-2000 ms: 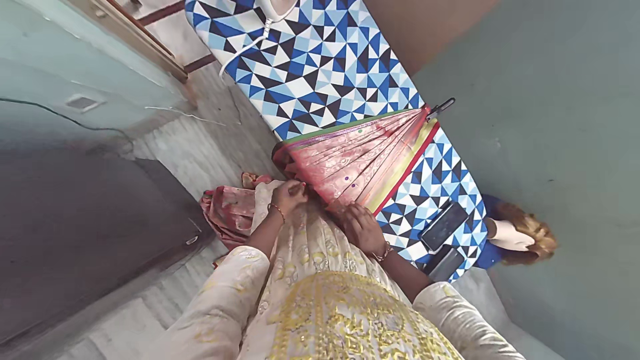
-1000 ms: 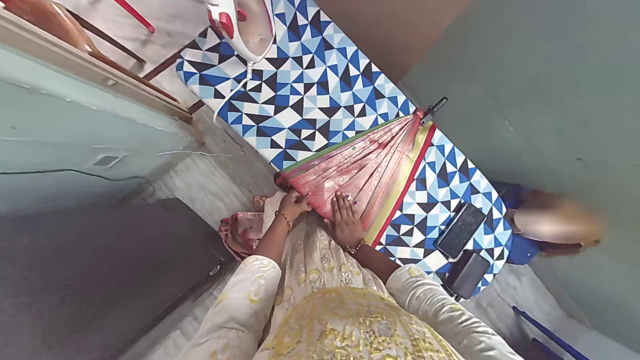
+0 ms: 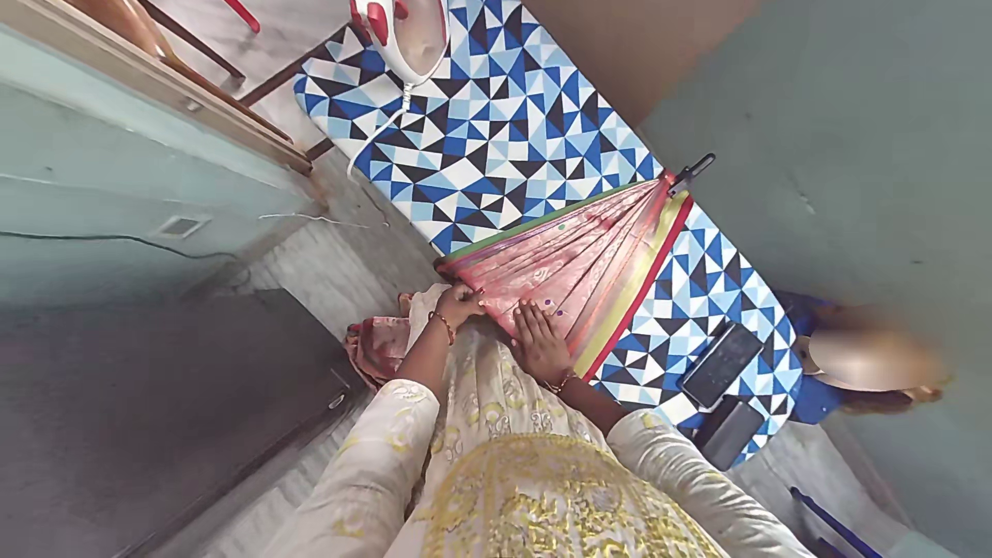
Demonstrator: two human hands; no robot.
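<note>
Pink cloth point(image 3: 535, 263) with green, yellow and red borders lies fanned in pleats across an ironing board point(image 3: 496, 132) with a blue, black and white triangle pattern. The pleats gather to a point at the board's far edge, where a black clip point(image 3: 691, 174) grips them. My left hand point(image 3: 459, 304) pinches the cloth's near edge between thumb and fingers. Flat on the pleats, fingers extended, rests my right hand point(image 3: 540, 341). More of the cloth point(image 3: 376, 349) hangs below the board, left of my body.
A white and red iron point(image 3: 415, 39) stands at the board's far left end, its cord trailing over the edge. Two dark phone-like objects, one point(image 3: 722, 366) above the other point(image 3: 728, 432), lie at the right end. Beyond that end is another person point(image 3: 868, 360). A dark cabinet point(image 3: 155, 411) stands left.
My right hand has gone from bent fingers at the cloth's near edge to lying flat on the pleats. My left hand stays at the near edge. The view has shifted, showing more of the iron.
</note>
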